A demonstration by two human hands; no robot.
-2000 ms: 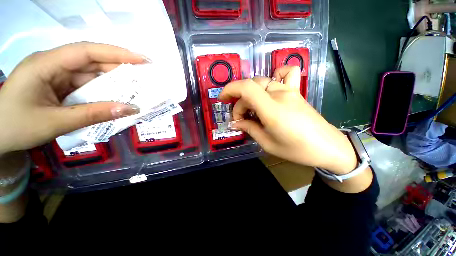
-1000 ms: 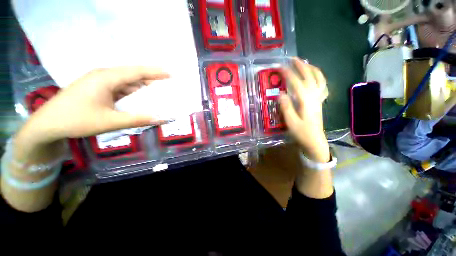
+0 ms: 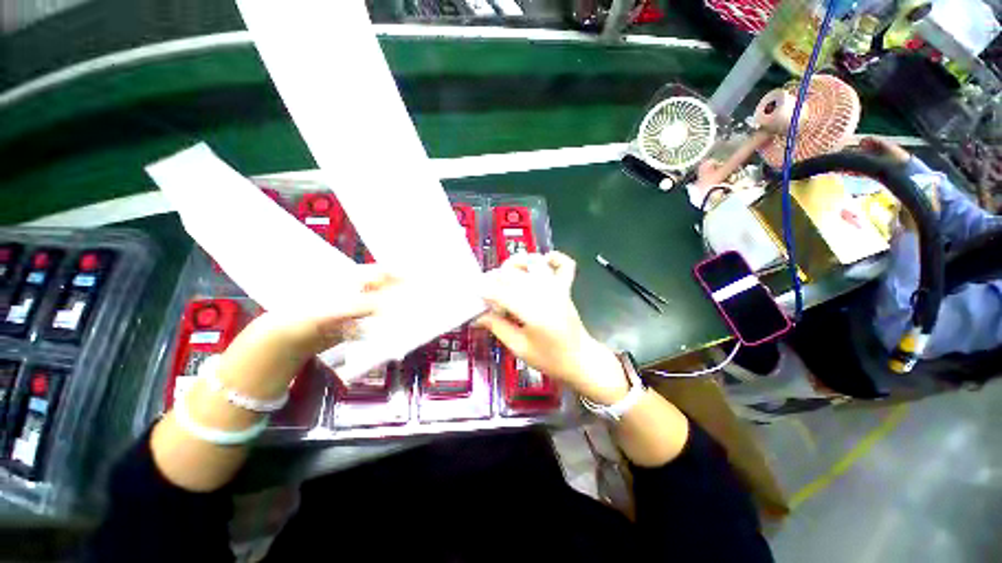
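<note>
Long white label sheets (image 3: 379,143) stretch up and back from my hands over the tray. My left hand (image 3: 335,313) grips their near end, with bracelets at the wrist. My right hand (image 3: 544,302) touches the sheet's right edge with thumb and fingers; whether a label is at its fingertips is unclear. Below lies a clear blister tray (image 3: 330,416) with red devices, such as one at the left (image 3: 204,330) and one at the back right (image 3: 513,229). The sheets and my hands hide part of the tray.
A tray of black devices (image 3: 77,291) lies at the left. Tweezers (image 3: 632,283), a smartphone (image 3: 743,297) with a white cable and two small fans (image 3: 677,132) are at the right. A green conveyor (image 3: 494,99) runs behind. Another person's blue sleeve (image 3: 939,209) shows at far right.
The view has widened and shifted, showing the conveyor, fans and black devices. My right hand has left the right-hand device and come to the sheet. The sheets now extend upward in two strips.
</note>
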